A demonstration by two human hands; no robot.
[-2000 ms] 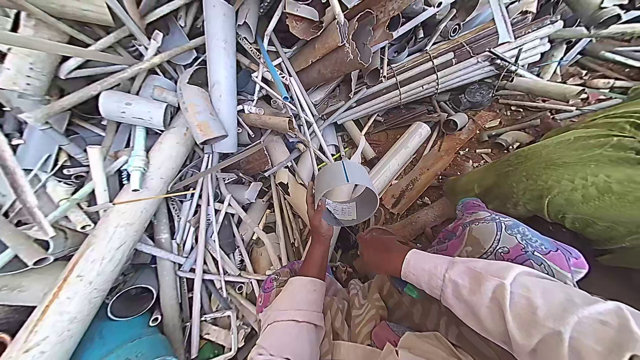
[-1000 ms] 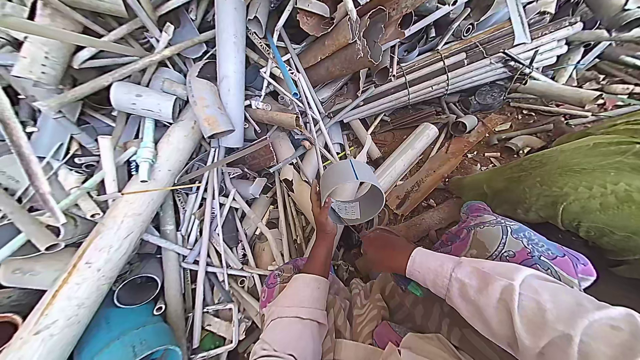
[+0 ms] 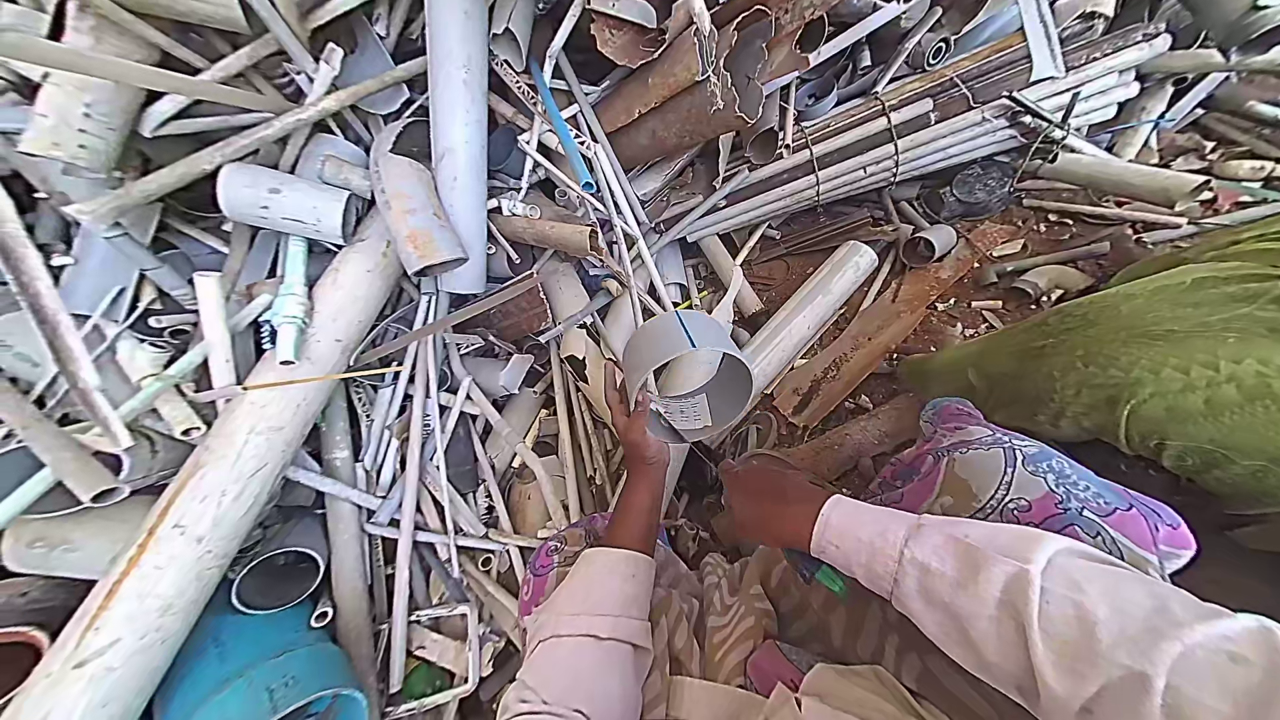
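My left hand [image 3: 636, 428] grips the left side of a short, wide grey plastic pipe ring [image 3: 652, 350]. The ring has a blue line across its top and a label with writing inside. Just right of and below the ring, my right hand [image 3: 770, 497] is curled with its back towards me. A green-tipped thing [image 3: 828, 578] shows under its wrist; whether the fingers hold it is hidden. Behind the ring, a long pale plastic pipe [image 3: 815, 305] slants up to the right.
Scrap pipes lie heaped all around, with a thick white pipe [image 3: 220, 470] at left. A tied bundle of thin pipes [image 3: 960, 130] lies at upper right. A blue pipe fitting [image 3: 255, 655] sits at lower left, a green sack or cloth [image 3: 1120, 370] at right.
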